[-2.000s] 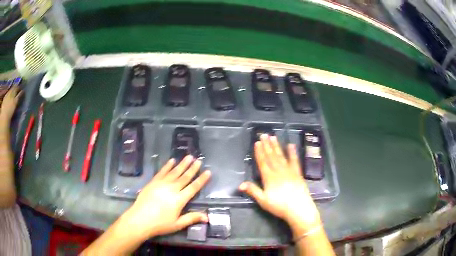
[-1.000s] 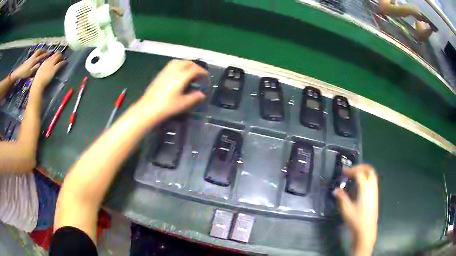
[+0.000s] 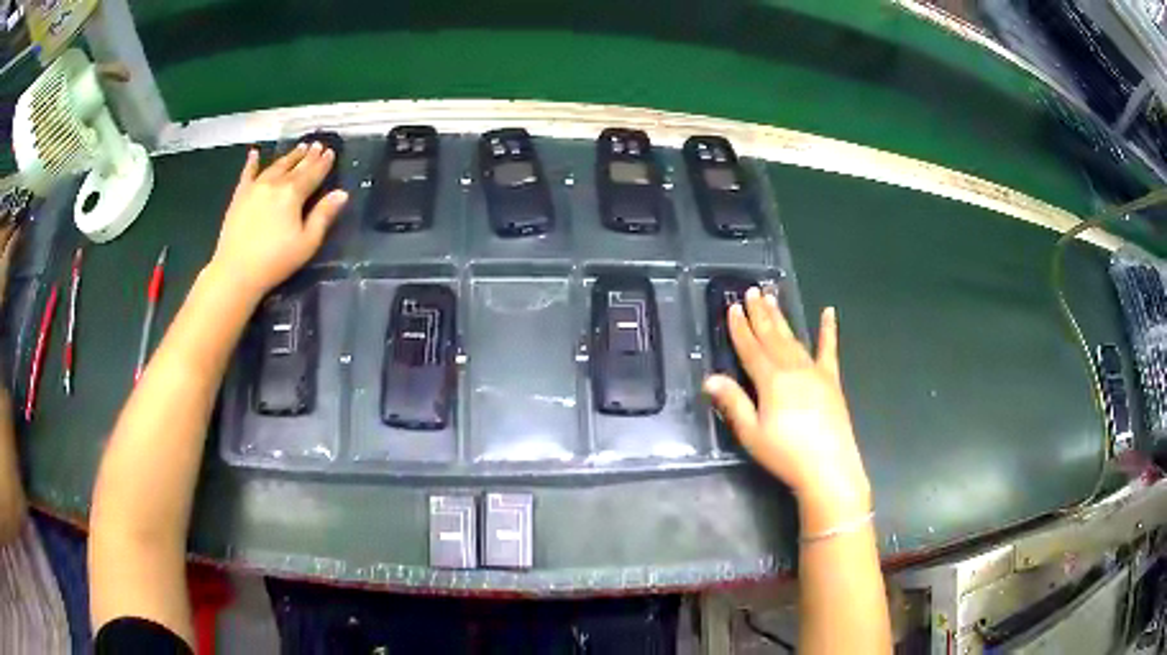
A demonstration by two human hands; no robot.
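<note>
A clear blister tray (image 3: 525,441) lies on the dark green mat with black keypad phones in two rows, backs up; the front row's middle pocket is empty. My left hand (image 3: 271,218) lies with spread fingers over the back-left phone (image 3: 320,143), mostly hiding it. My right hand (image 3: 787,397) rests with spread fingers on the front-right phone (image 3: 727,297), partly covering it. Neither hand visibly grips a phone. Two phone batteries, one left (image 3: 453,530) and one right (image 3: 507,530), lie side by side between the tray and the bench's front edge.
A pale green desk fan (image 3: 96,154) stands at the back left. Red-ended pens (image 3: 150,307) lie left of the tray. A green conveyor belt (image 3: 512,64) runs behind the pale rail (image 3: 563,126). Part of another person's arm (image 3: 10,473) shows at the far left edge.
The front-right phone, held by my right hand a second ago, now lies under its spread fingers. My left hand has opened flat over the back-left phone. The camera view has shifted.
</note>
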